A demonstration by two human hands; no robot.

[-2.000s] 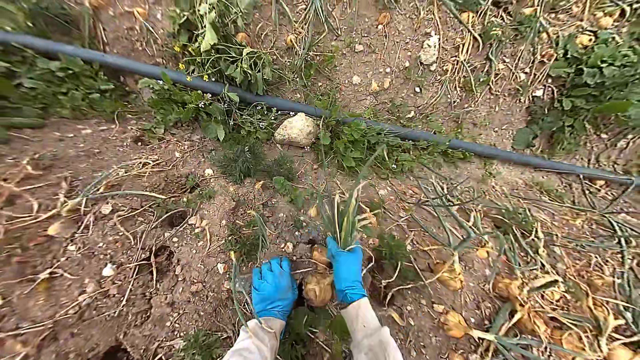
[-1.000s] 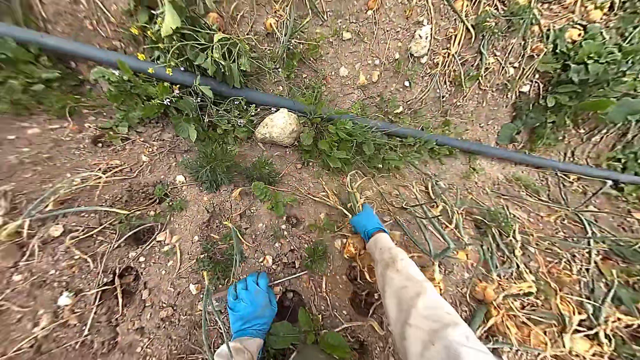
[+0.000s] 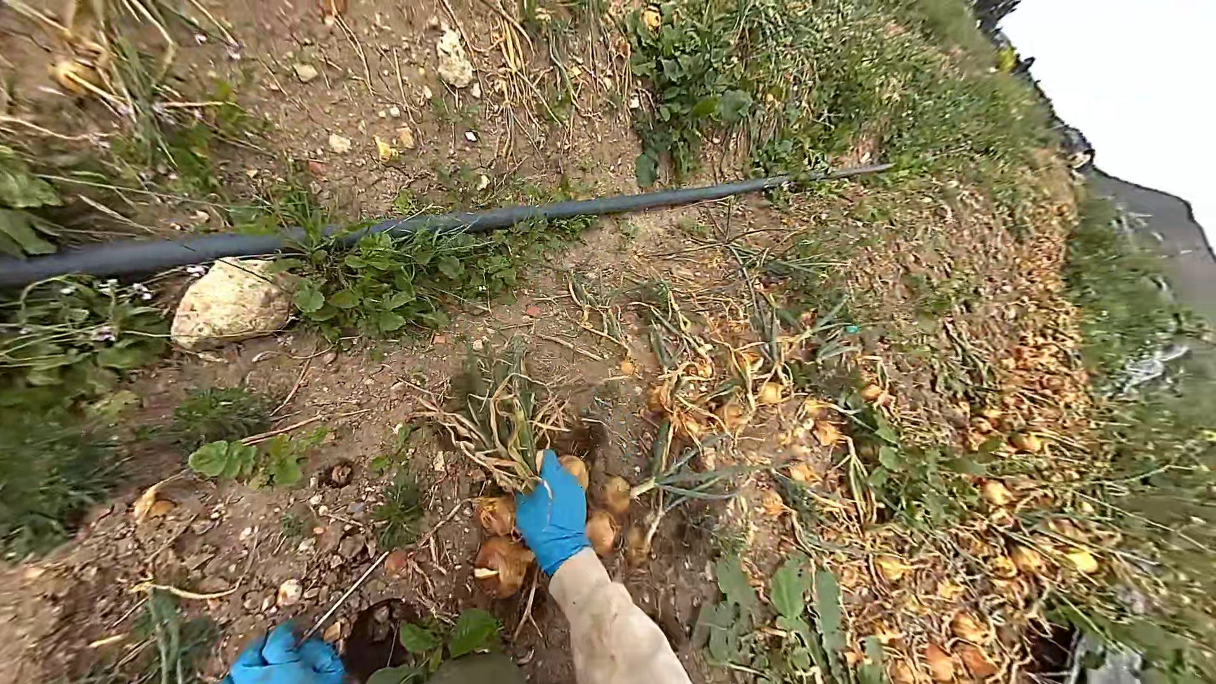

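My right hand (image 3: 554, 513), in a blue glove, grips the green and dry tops of a bunch of onions (image 3: 502, 566) low over the soil. More onions (image 3: 603, 530) lie close against its right side. My left hand (image 3: 285, 657), also gloved in blue, is at the bottom edge, partly cut off. A thin metal rod (image 3: 353, 591) reaches up and right from its fingers, beside a dark hole in the soil; its grip is hidden.
A dark pipe (image 3: 494, 220) crosses the ground ahead, with a large pale stone (image 3: 233, 302) below it at the left. Many pulled onions (image 3: 940, 662) lie along the right. Leafy weeds (image 3: 380, 285) grow beside the pipe.
The view has swung to the right, showing the field's edge and sky. One second ago my right arm reached out to the right; now its hand holds a bunch of onions by the tops.
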